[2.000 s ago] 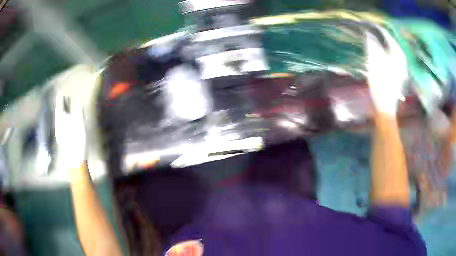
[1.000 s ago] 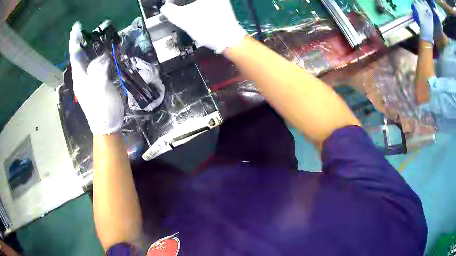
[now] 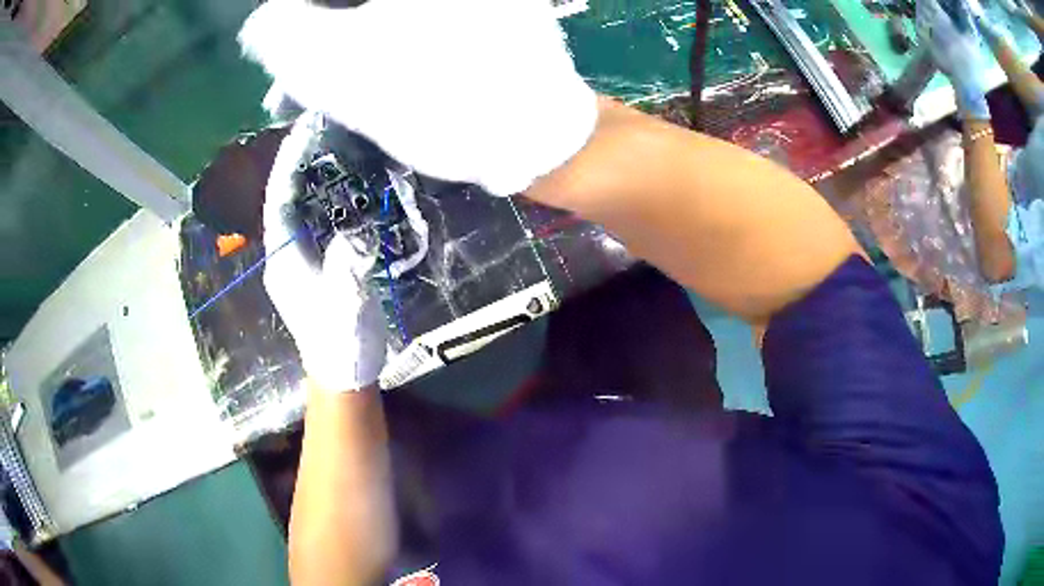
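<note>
My left hand (image 3: 326, 292), in a white glove, holds a dark palm-sized assembly (image 3: 338, 195) with small square and round details, above the black mat (image 3: 469, 246). Thin blue lines, perhaps wires, run from beside it. My right hand (image 3: 447, 86), in a white glove, is large and close to the camera, above and to the right of the assembly and overlapping its upper edge. Its fingertips are blurred and I cannot tell what it holds. A white cloth-like ring (image 3: 414, 235) lies on the mat behind the assembly, partly hidden.
A pale board (image 3: 160, 378) with a picture sheet (image 3: 86, 395) is at left. An orange label (image 3: 231, 244) is on the mat. A silver-white slotted strip (image 3: 481, 334) runs along the mat's front edge. A metal rail (image 3: 807, 63) and another person's gloved hand (image 3: 956, 57) are at upper right.
The view has shifted. My right hand has come over beside my left hand and looks larger. The assembly has turned to show its square and round details.
</note>
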